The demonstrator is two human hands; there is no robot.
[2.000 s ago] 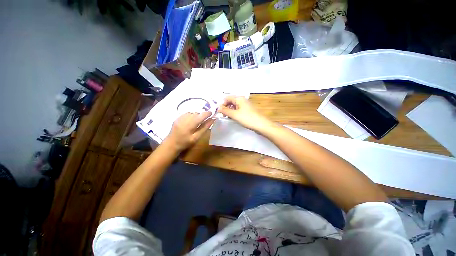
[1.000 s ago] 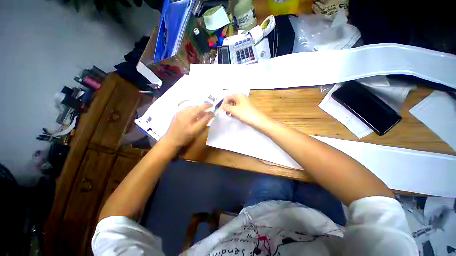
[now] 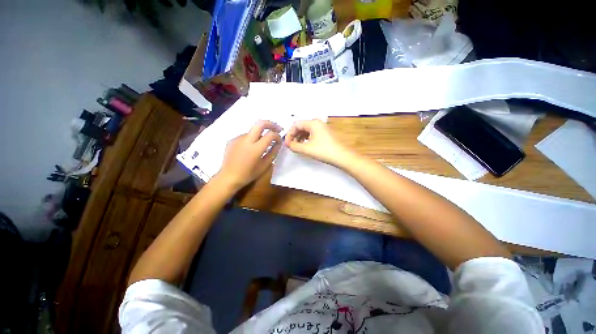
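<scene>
My left hand (image 3: 251,153) is over the white printed sheets at the left end of the table, its fingers bent and their tips near my right hand. My right hand (image 3: 312,142) is beside it, thumb and forefinger curled together; anything between the fingertips is too small to tell. A white long strip (image 3: 510,212) runs along the near edge, partly under my right forearm. A white sheet (image 3: 314,179) lies below my right hand. A second long strip (image 3: 418,88) lies farther back. The tape ring is not visible now.
A black smartphone (image 3: 480,141) lies on white paper to the right. A calculator (image 3: 319,64), a clear plastic bag (image 3: 418,42) and a box with blue folders (image 3: 229,42) stand at the back. A wooden drawer cabinet (image 3: 124,202) is on the left.
The dark ring seen under my left hand at first is out of sight. My left hand's fingers have risen and bent beside my right hand, which stays nearly in place.
</scene>
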